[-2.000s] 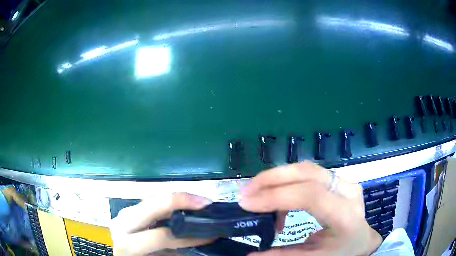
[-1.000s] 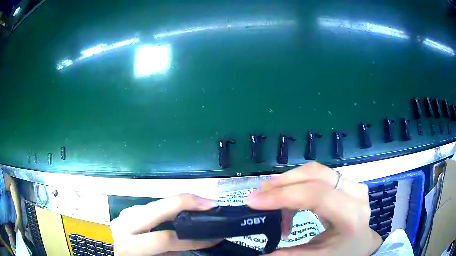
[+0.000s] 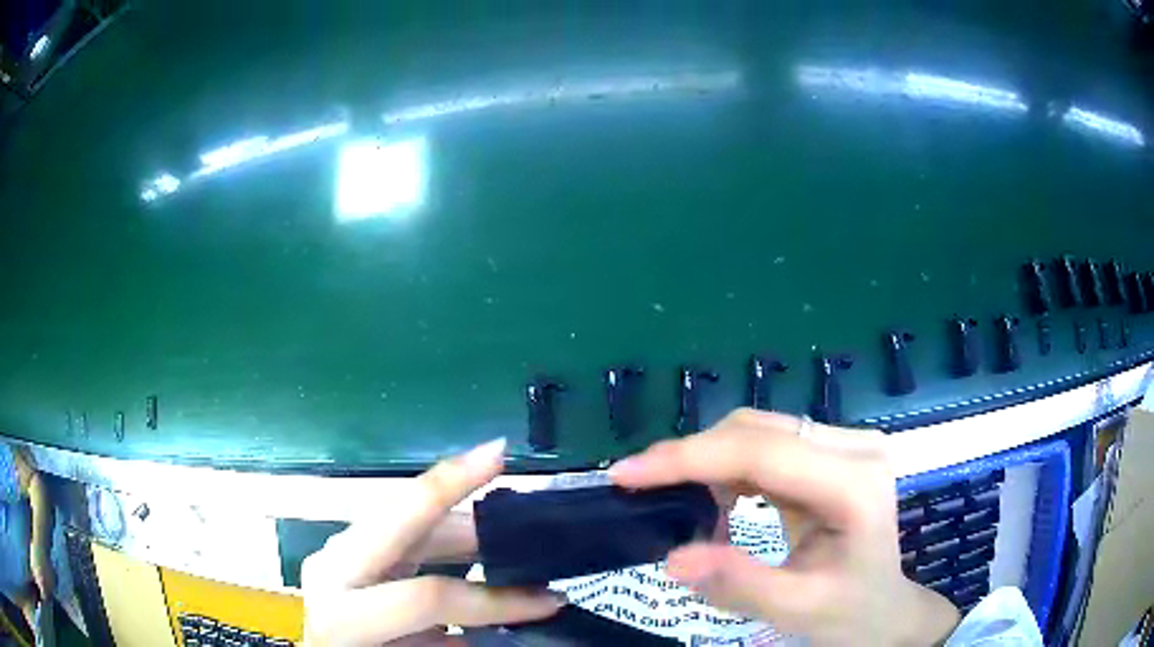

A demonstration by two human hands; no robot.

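A black bar-shaped housing (image 3: 595,533) is held level between both hands at the bottom centre, in front of the belt edge. No lettering shows on its facing side. My right hand (image 3: 791,531) grips its right end between thumb and fingers. My left hand (image 3: 411,550) is at its left end, with the index finger raised off it and other fingers against its lower left. A darker black part lies below the housing, cut off by the frame. Black hooked parts (image 3: 620,402) stand in a row along the near edge of the green belt (image 3: 506,278).
A blue-rimmed tote (image 3: 1053,525) with rows of black parts is at the lower right. Cardboard (image 3: 1120,531) is beyond it. A yellow tray (image 3: 234,600) with black parts is lower left. Small black parts (image 3: 151,412) lie on the belt's left. A person's arm (image 3: 38,531) shows far left.
The housing has turned so its JOBY lettering no longer shows. My left index finger has lifted off it. The parts on the belt have shifted left.
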